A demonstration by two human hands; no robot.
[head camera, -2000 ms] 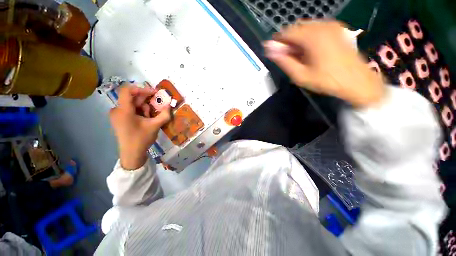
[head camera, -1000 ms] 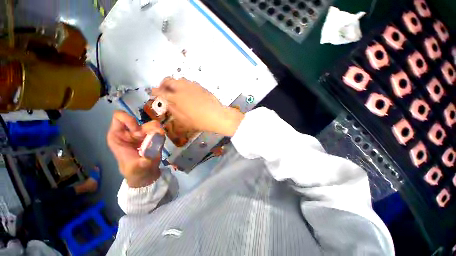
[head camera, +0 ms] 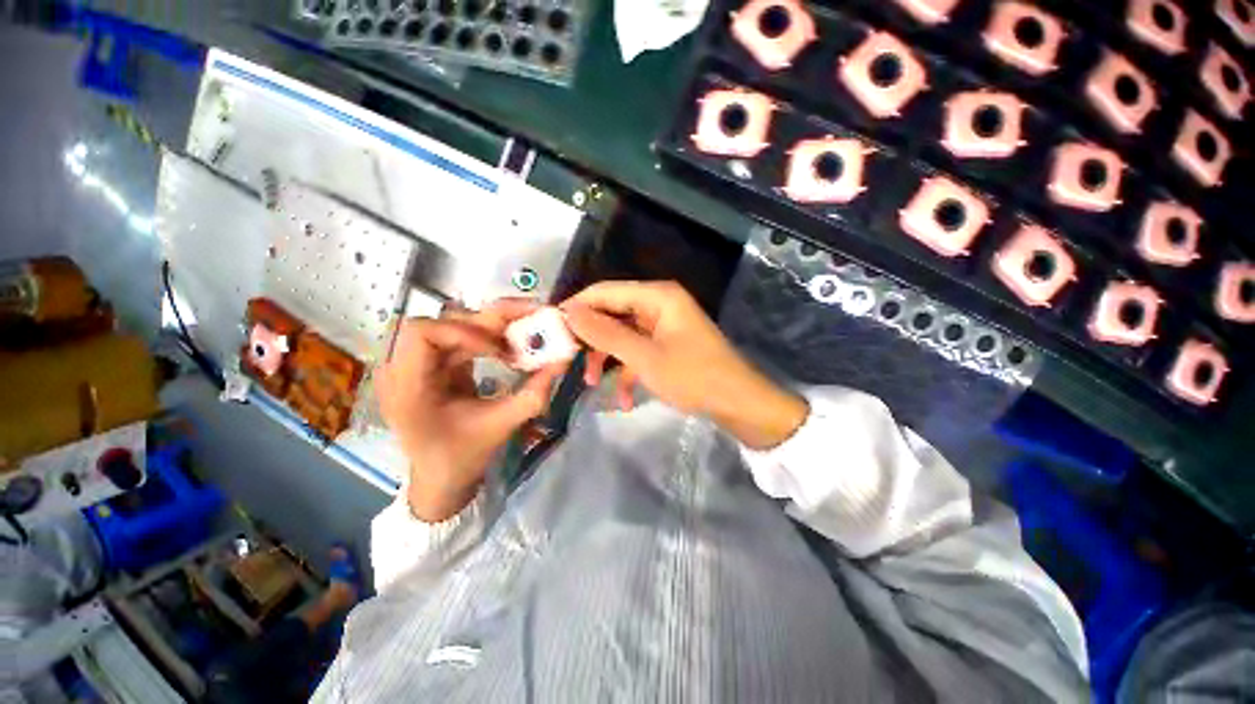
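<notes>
My left hand (head camera: 447, 399) and my right hand (head camera: 674, 347) hold one small white housing (head camera: 540, 340) between them, above the machine's front corner near my lap. The housing shows a dark round centre, and the fingertips of both hands touch its edges. Another pale housing (head camera: 264, 349) sits in the left block of the orange-brown fixture nest (head camera: 319, 382). The right block holds no housing. A black tray (head camera: 881, 206) at the upper right holds rows of pink-edged housings with dark round centres.
A clear blister tray (head camera: 895, 323) lies below the black tray's edge. Another blister tray (head camera: 441, 30) and a crumpled white wipe (head camera: 657, 22) lie at the top. The white machine (head camera: 468, 206) has a perforated plate (head camera: 340, 261). A brass-gold cylinder (head camera: 69, 392) is at the far left.
The view has swung right. My right hand has left the fixture nest and joined my left hand at the housing. A housing remains in the nest, whose blocks now show uncovered.
</notes>
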